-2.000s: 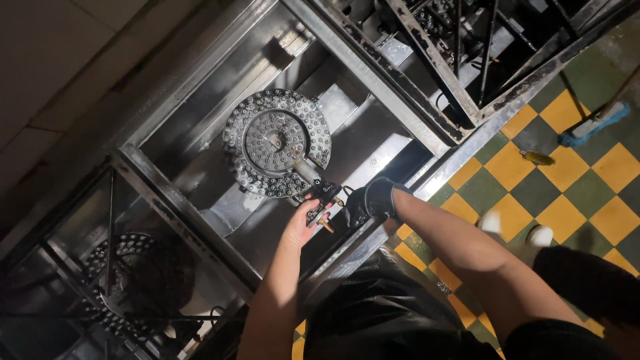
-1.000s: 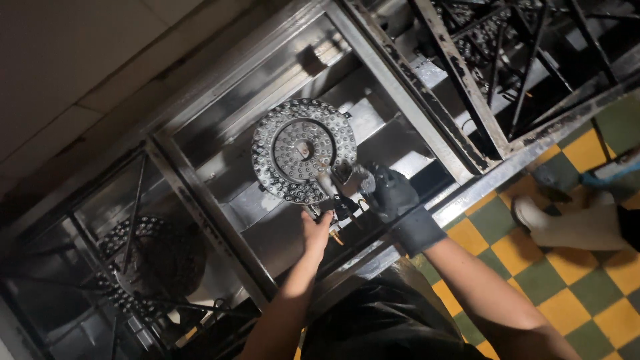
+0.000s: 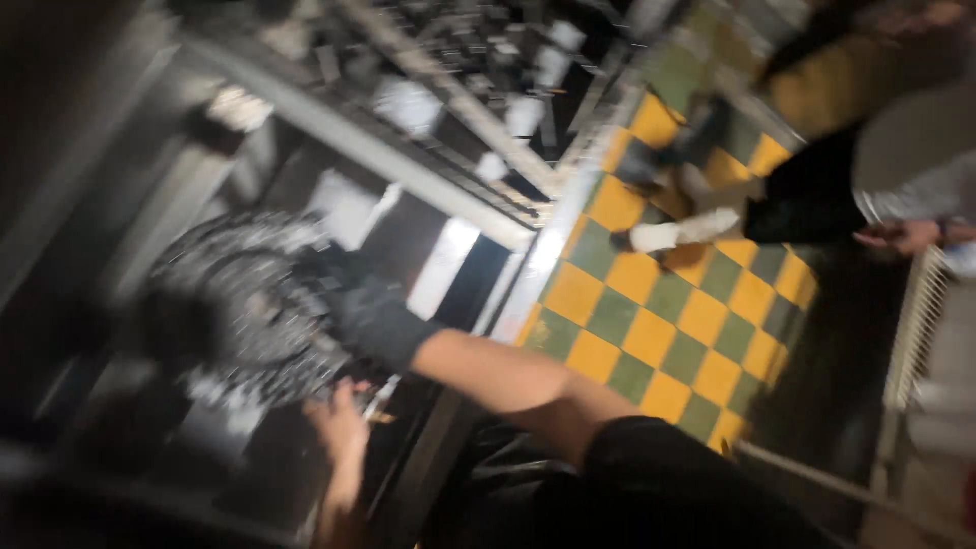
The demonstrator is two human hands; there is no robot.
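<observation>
Blur covers much of the head view. My right hand (image 3: 374, 305), in a dark grey glove, reaches over the right side of a round gas burner (image 3: 252, 313); its fingers are too blurred to show whether they hold anything. Below it, my bare left hand (image 3: 339, 419) is at the burner's lower right edge, its fingers on a burner valve fitting (image 3: 377, 400) with a brass-coloured tip. The burner lies in an open metal bay of a stove, whose frame bar (image 3: 366, 164) runs along the upper right.
Another stove bay with dark grate bars (image 3: 457, 99) adjoins at the top. The stove's metal front edge (image 3: 545, 252) borders a yellow and green checkered floor (image 3: 633, 328). On the right stands a person in white footwear (image 3: 686, 231), one hand (image 3: 907, 236) visible near a metal rack (image 3: 915, 328).
The view has swung strongly toward the floor at right and blurred. My gloved right hand has moved from beside the fitting to over the burner. More of the other person shows.
</observation>
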